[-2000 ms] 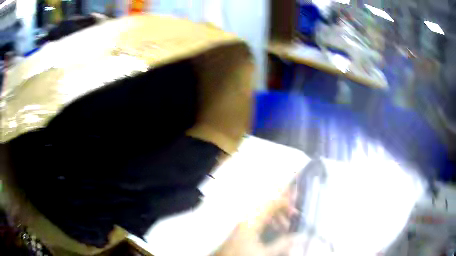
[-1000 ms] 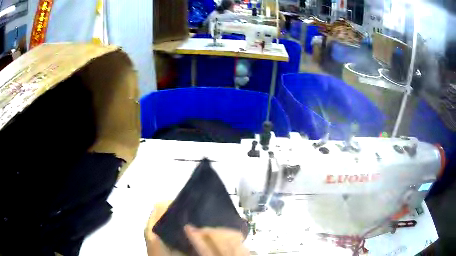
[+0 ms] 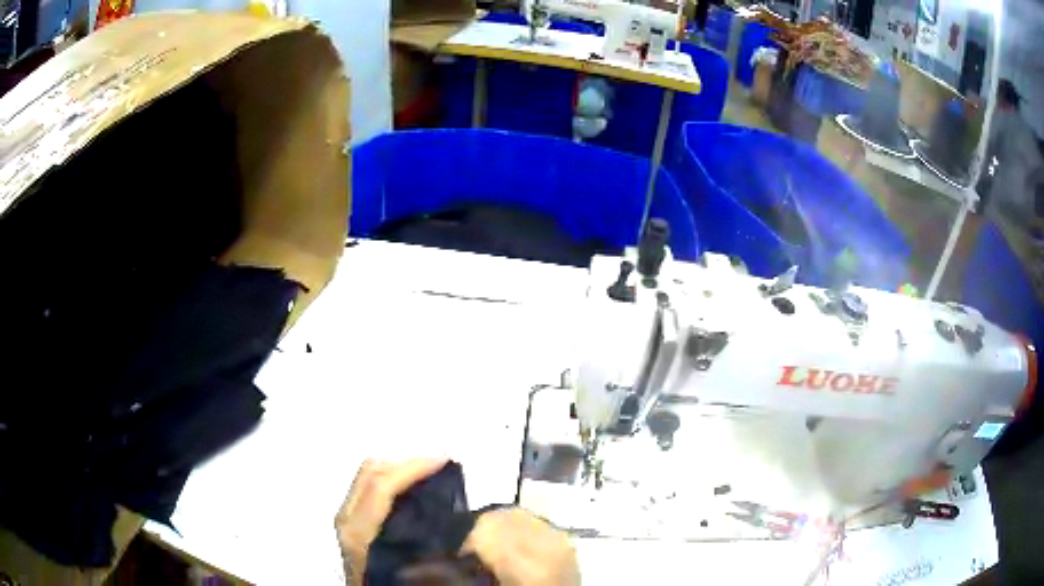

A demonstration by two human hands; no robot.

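A black fabric piece (image 3: 421, 527) is bunched between my two hands, low in the picture, over the white table just left of the machine bed. My left hand (image 3: 372, 509) grips its left side. My right hand (image 3: 524, 552) holds its right side; the fingertips are partly hidden and the picture's bottom edge cuts off both hands. The white sewing machine (image 3: 847, 406) with "LUOKE" lettering stands to the right. Its needle area (image 3: 592, 456) has no fabric under it and is apart from my hands.
A cardboard box (image 3: 300, 149) full of black fabric (image 3: 137, 378) stands at left. Snips (image 3: 761, 515) with red cord lie right of the needle, and a dark-and-red tool (image 3: 933, 508) lies farther right. Blue bins (image 3: 515, 166) stand behind the table (image 3: 401, 355).
The black piece, spread out as a pointed shape before, is now bunched up between my hands. The view has shifted, so the table and machine show more fully.
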